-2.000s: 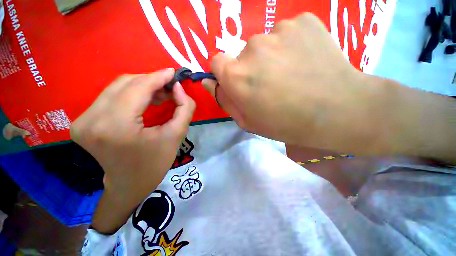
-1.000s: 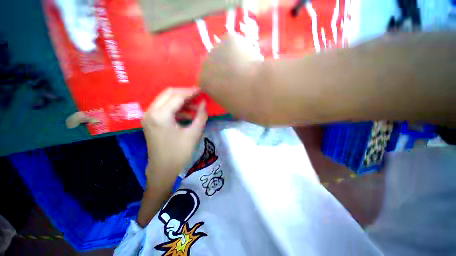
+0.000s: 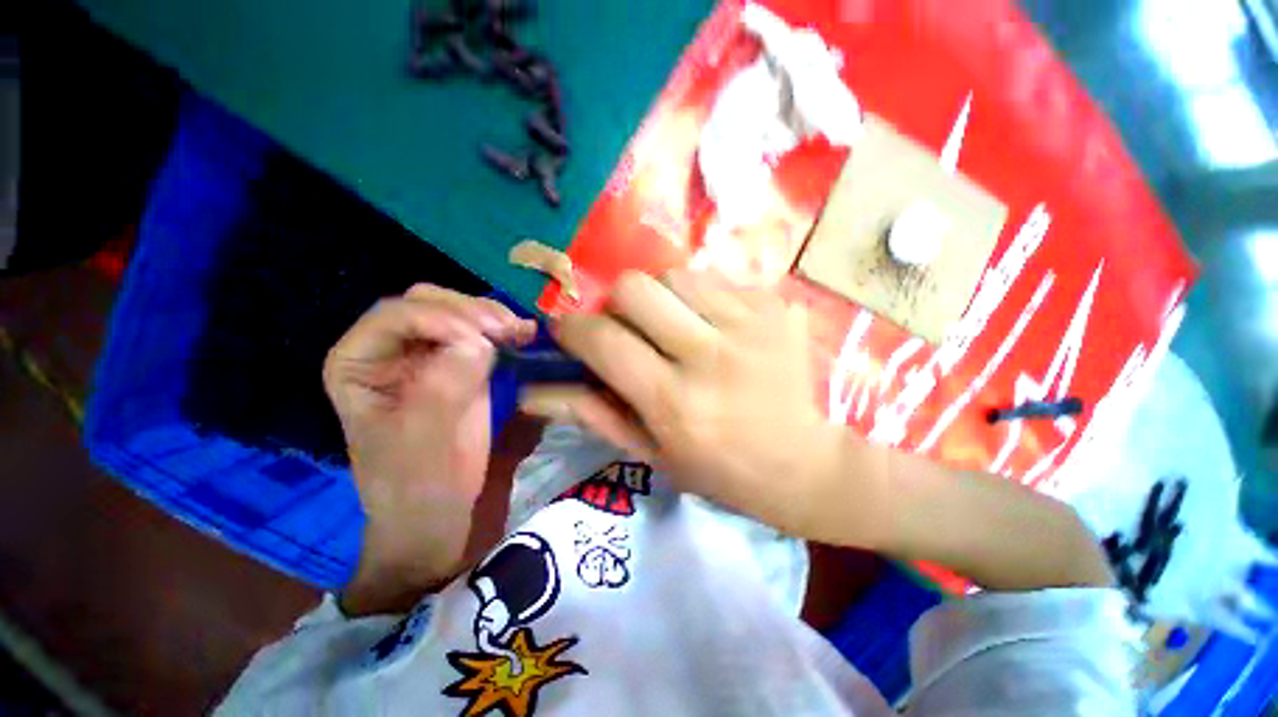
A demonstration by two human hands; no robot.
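My left hand [image 3: 421, 385] is at the bench edge, over the blue crate, with its fingertips pinched together. My right hand [image 3: 701, 392] is just to its right, fingers curled. A dark tubular piece [image 3: 550, 367] lies between the two hands; my right hand grips it. The left fingertips are at its left end, blurred, and whether they hold a part cannot be told. Another black tubular piece [image 3: 1034, 411] lies on the red carton sheet [image 3: 1107, 182], right of my hands.
Small dark parts [image 3: 493, 70] lie on the green surface. A white wipe [image 3: 771, 112] and cardboard pad [image 3: 865, 210] with a white round cap [image 3: 918, 231] and dark specks lie on the red sheet. Black pieces [image 3: 1152, 539] lie on the white sheet. A blue crate [image 3: 224, 483] stands below.
The view has turned and shifted, showing more of the left crate, small parts and cardboard pad. My right hand is lower beside my left hand, and a dark piece shows between them.
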